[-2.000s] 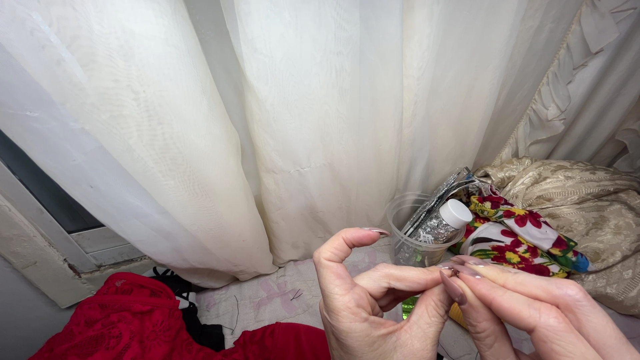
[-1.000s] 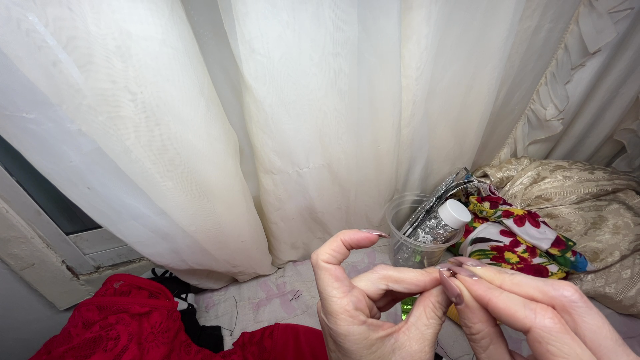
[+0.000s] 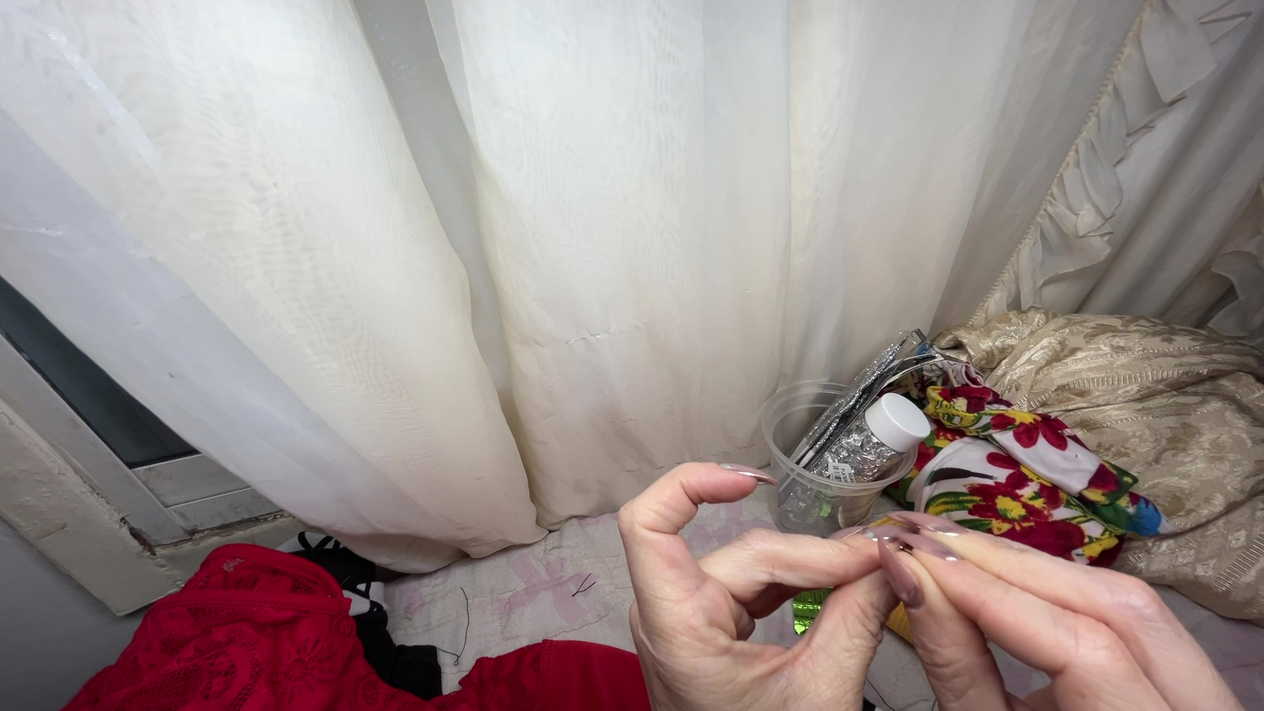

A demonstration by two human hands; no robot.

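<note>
My left hand (image 3: 760, 602) and my right hand (image 3: 1037, 602) meet fingertip to fingertip at the lower right, thumbs and forefingers pinched together. Something very small may be between the tips; the fingers hide it, so I cannot tell what it is. One finger of my left hand is raised and bent. Just behind the hands stands a clear plastic cup (image 3: 790, 434), which holds a white-capped bottle (image 3: 864, 449) with silvery contents and some silvery packets (image 3: 849, 410). A shiny green item (image 3: 808, 610) shows partly below my left hand's fingers.
Floral fabric (image 3: 1017, 484) lies right of the cup, against beige patterned cloth (image 3: 1136, 395). Red lace fabric (image 3: 227, 632) and black fabric (image 3: 395, 647) lie at the lower left. Dark thread pieces (image 3: 583, 585) are on the pale cover (image 3: 533, 583). White curtains (image 3: 632, 247) hang behind, beside a window frame (image 3: 188, 494).
</note>
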